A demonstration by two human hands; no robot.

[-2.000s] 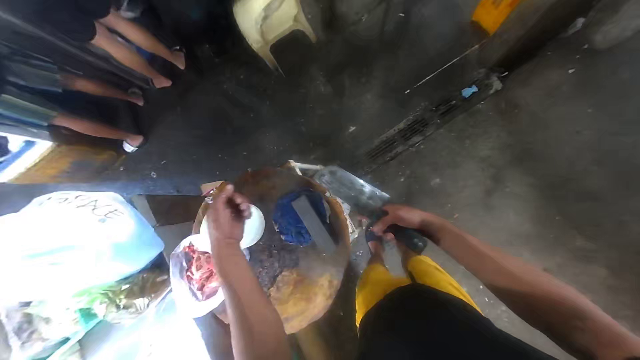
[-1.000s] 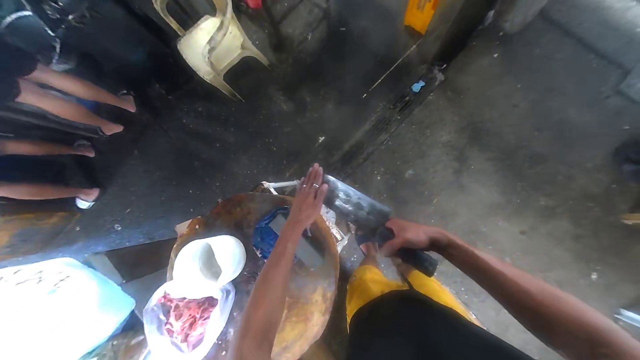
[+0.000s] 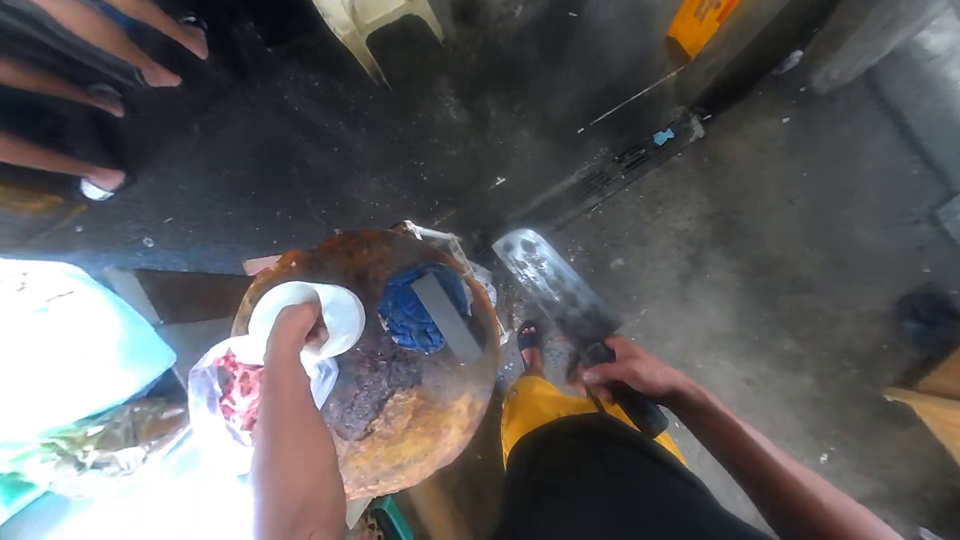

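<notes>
My right hand (image 3: 626,371) is closed around the dark handle of a large cleaver (image 3: 559,285), its broad blade pointing up and left, off the block's right side. My left hand (image 3: 301,324) reaches into a roll of white paper or plastic (image 3: 343,319) at the upper left of a round wooden chopping block (image 3: 427,442); the fingertips are hidden inside it. Beside the roll, a clear plastic bag (image 3: 322,379) holds chopped red meat (image 3: 241,390). On the block's right part sit a blue bundle (image 3: 412,311) and a flat grey bar (image 3: 448,319) lying across it.
A large white bag (image 3: 75,345) and other plastic bags stand left of the block. Bare legs of other people (image 3: 97,45) show at the upper left. A cream plastic chair (image 3: 375,22) and a yellow-orange crate (image 3: 701,26) stand beyond, near a floor drain (image 3: 615,169).
My left hand has moved from near the cleaver blade, where it was a second ago, to the white roll. The cleaver stays in my right hand.
</notes>
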